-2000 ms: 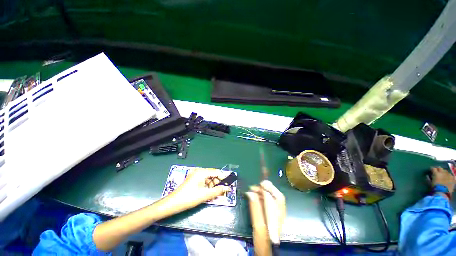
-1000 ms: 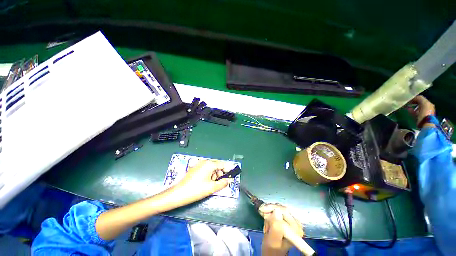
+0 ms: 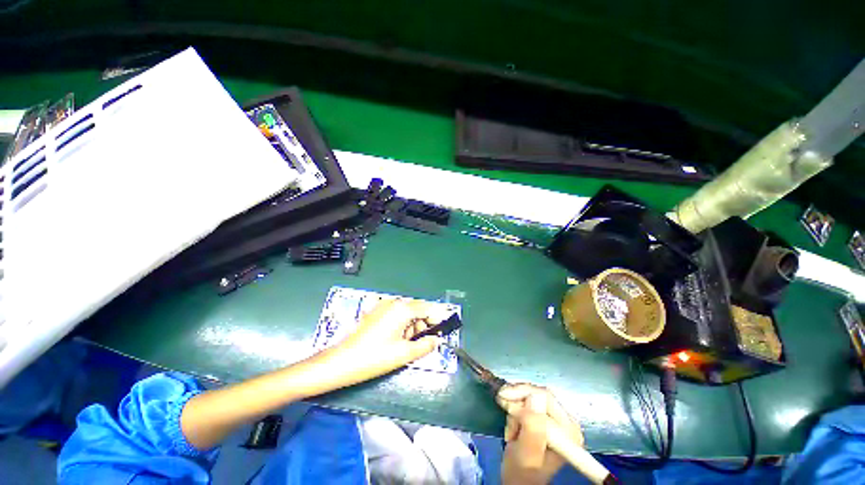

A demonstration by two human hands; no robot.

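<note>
A pale phone board (image 3: 334, 320) lies flat on the green bench mat in front of me. My left hand (image 3: 394, 332) rests over it and holds a small black module (image 3: 443, 327) at the board's right part. My right hand (image 3: 536, 426) grips the soldering iron (image 3: 573, 453) by its pale handle. The iron's thin tip points up-left and reaches the board's right edge, just below the module. I cannot tell if the tip touches the board. My left hand covers the middle of the board.
A white blister tray (image 3: 123, 204) lies tilted over a black tray (image 3: 327, 194) at left. Loose black modules (image 3: 356, 254) lie beside it. A brown pot (image 3: 614, 311) and the soldering station (image 3: 707, 313) stand at right, below a taped duct (image 3: 759, 175). A blue sleeve (image 3: 833, 450) shows at lower right.
The iron was upright and blurred; it now slants with its tip at the board. My left hand keeps the module there. The neighbour's arm reached up by the duct, then dropped back down.
</note>
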